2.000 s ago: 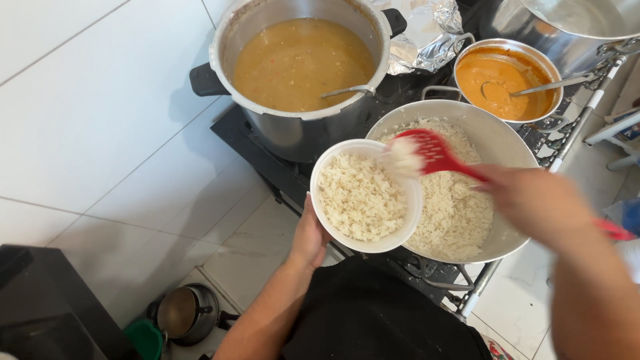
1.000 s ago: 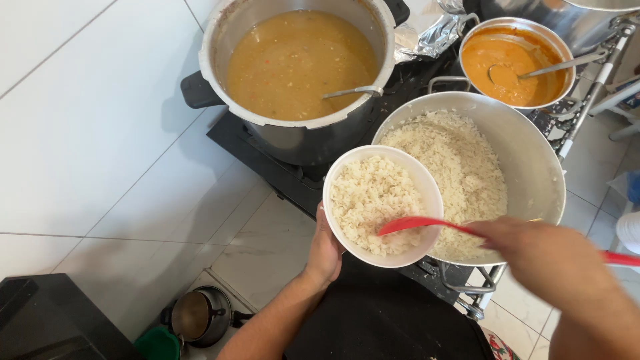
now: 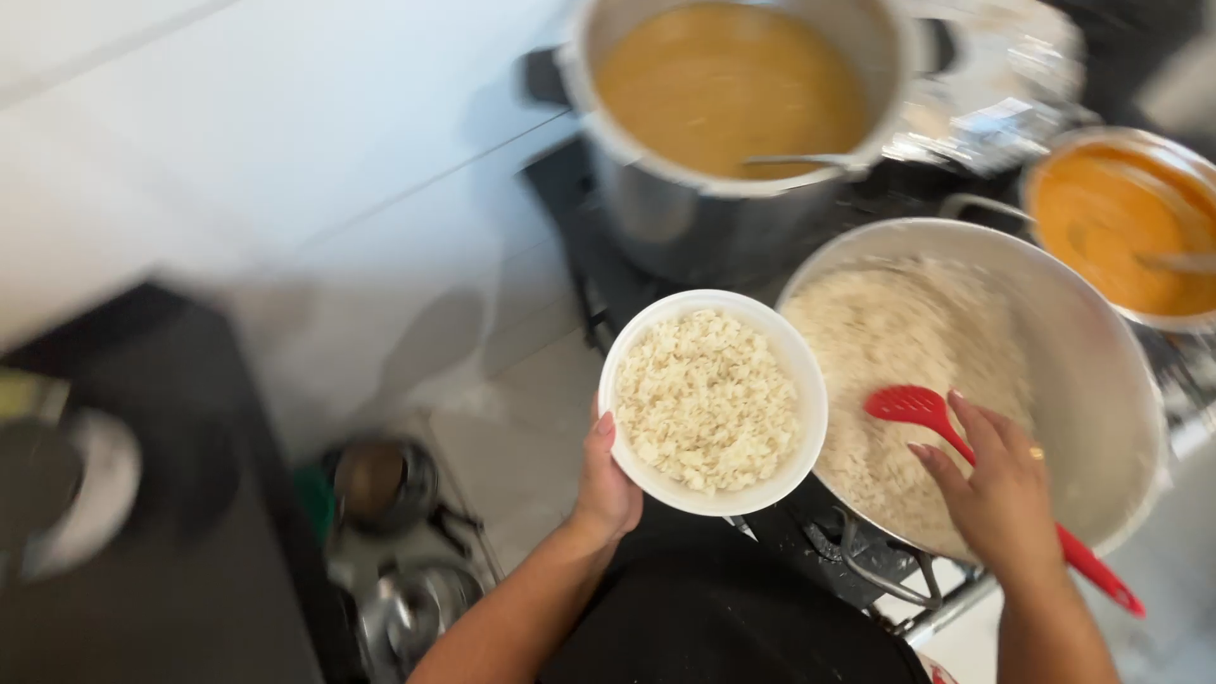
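Note:
My left hand (image 3: pixel 608 475) grips the left side of a white bowl (image 3: pixel 813 418) filled with cooked rice (image 3: pixel 708 399). To its right stands a large metal pot (image 3: pixel 1092 408) with more rice (image 3: pixel 883 328) in it. A red slotted spoon (image 3: pixel 910 405) rests over that rice, its handle reaching past the pot's lower right rim. My right hand (image 3: pixel 1002 484) is over the spoon's handle with thumb and fingers spread apart; whether it still bears on the handle cannot be told.
A deep pot (image 3: pixel 665 185) of yellowish-brown soup with a metal utensil (image 3: pixel 798 163) stands behind on the stove. Crumpled foil (image 3: pixel 1007 123) and a pan of orange sauce (image 3: pixel 1102 228) are at the right. A dark counter (image 3: pixel 190 570) is at the left, with cookware (image 3: pixel 418 598) lower down.
The red spoon has moved from the bowl to the rice pot, and my right hand's fingers have spread. The view has shifted left.

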